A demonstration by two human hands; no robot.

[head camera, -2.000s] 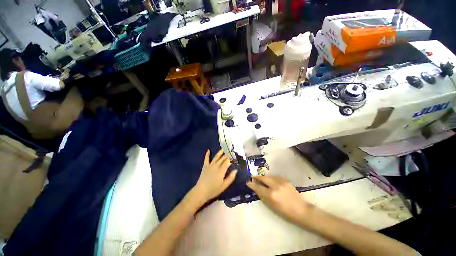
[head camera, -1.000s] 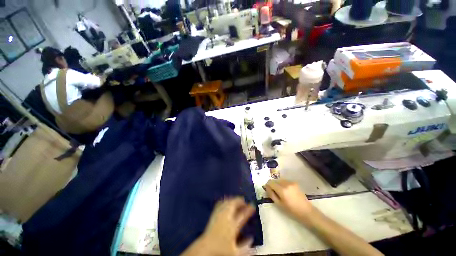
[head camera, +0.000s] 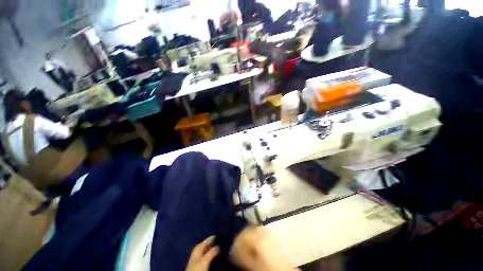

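Note:
The dark navy garment piece lies left of the needle area and drapes off the table's left side, where more navy cloth hangs with a small white patch on it. My left hand is at the bottom edge of the picture, at the cloth. My right hand is beside it, blurred, against the cloth. The picture is too blurred to tell whether the fingers grip. The white sewing machine stands to the right, its needle area uncovered.
A flat black phone lies under the machine arm. Reddish snips lie at the right table edge. A whitish bottle and orange-white boxes stand behind the machine head. A person sits at the far left.
The camera view has turned right. The garment piece has come away from the needle toward me. My right hand has moved from the needle to the cloth beside my left hand.

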